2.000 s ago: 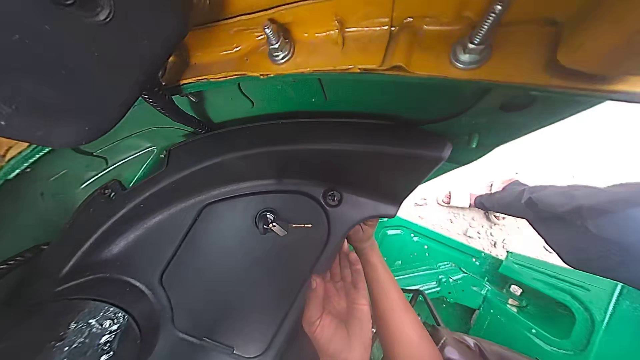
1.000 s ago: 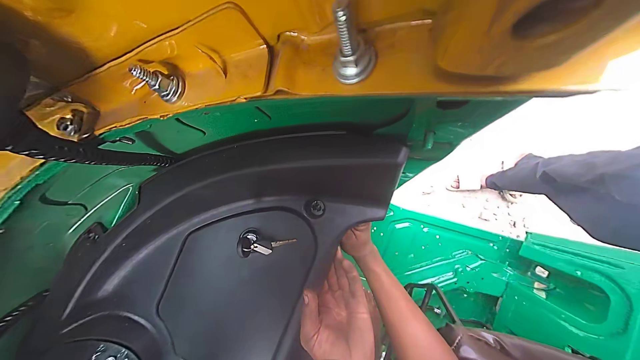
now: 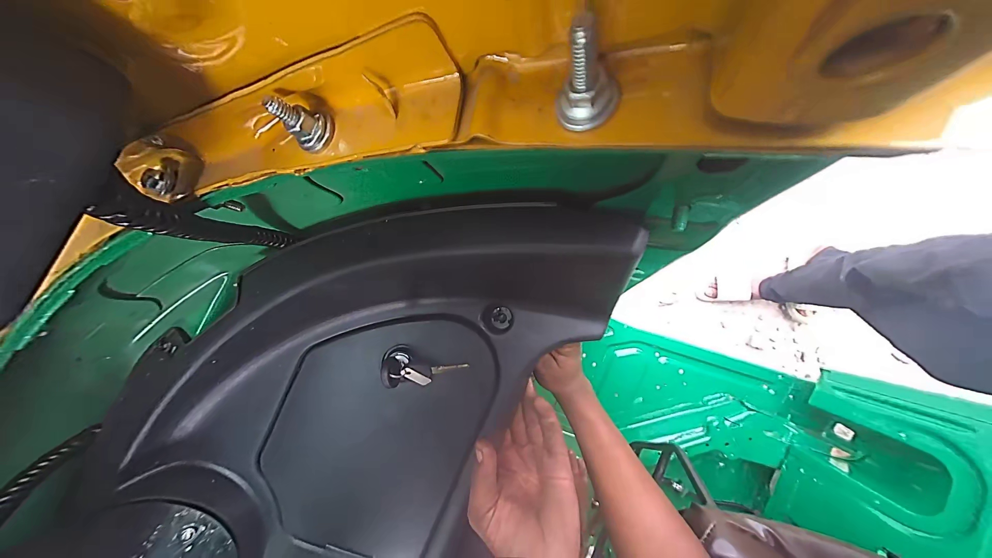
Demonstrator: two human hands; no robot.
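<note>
A curved black plastic dashboard panel (image 3: 434,271) spans the middle of the head view. Its flat cover carries a lock with a key (image 3: 415,373) in it, and a screw (image 3: 497,318) sits in a recess nearby. My left hand (image 3: 531,473) has its palm toward the camera, fingers extended upward, thumb at the panel's right edge; nothing shows in its palm. Just above, my right hand (image 3: 562,368) reaches behind the panel's lower right corner, its fingers hidden. Whether it holds anything there is not visible.
Yellow-orange sheet metal (image 3: 387,85) with protruding threaded studs (image 3: 583,85) lies above the panel. Green body metal (image 3: 876,465) surrounds it. A corrugated cable sleeve (image 3: 186,225) runs at left, beside a large dark part (image 3: 54,155). At right is another person's dark-clothed limb (image 3: 914,302).
The view has shifted, showing more of the yellow metal. Both hands stay by the panel's right edge, with little plain movement.
</note>
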